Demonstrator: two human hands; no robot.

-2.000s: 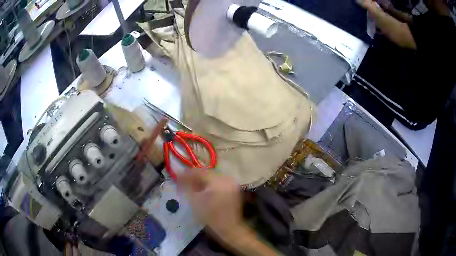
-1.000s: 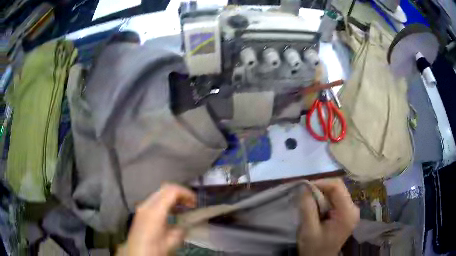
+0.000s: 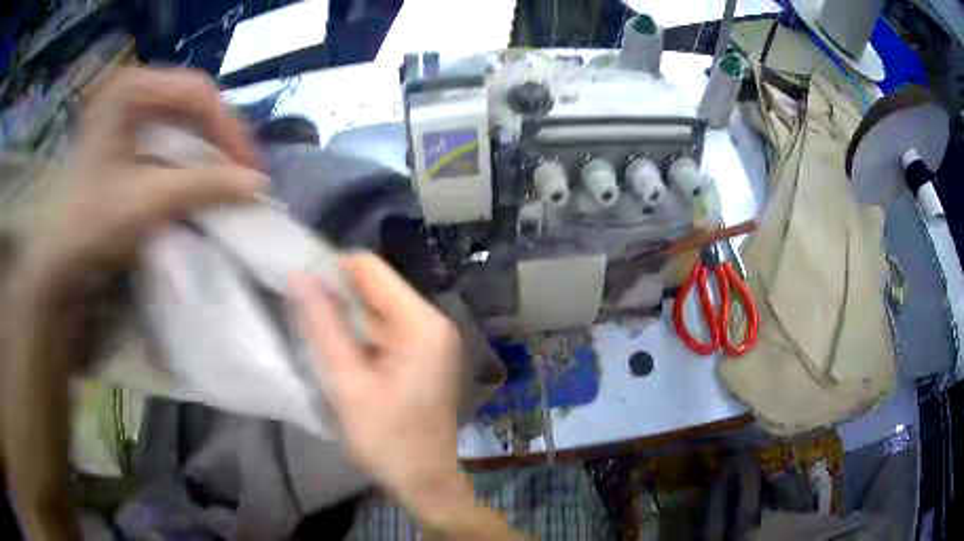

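A light grey piece of cloth [image 3: 227, 328] is held up at the left, blurred by motion. My left hand [image 3: 159, 159] grips its upper end, fingers bent over it. My right hand [image 3: 386, 370] holds its right edge. Behind and below the hands lies a pile of grey-brown garment pieces [image 3: 338, 196], partly hidden by them. The overlock machine [image 3: 613, 180] stands right of the hands, with a purple-yellow badge and four pale knobs. Its needle area is dark and hard to make out.
Red-handled scissors [image 3: 718, 317] lie right of the machine, beside draped beige fabric [image 3: 819, 306]. A large reel [image 3: 898, 143] stands at the far right. Blue patches with lint [image 3: 560, 370] are at the table's front edge. Olive-green cloth [image 3: 100, 428] shows at the lower left. Thread cones [image 3: 642, 44] stand behind.
Both hands have moved from the table's front edge up and left, lifting cloth in front of the grey pile. The view has shifted, and striped cloth now shows below the table edge.
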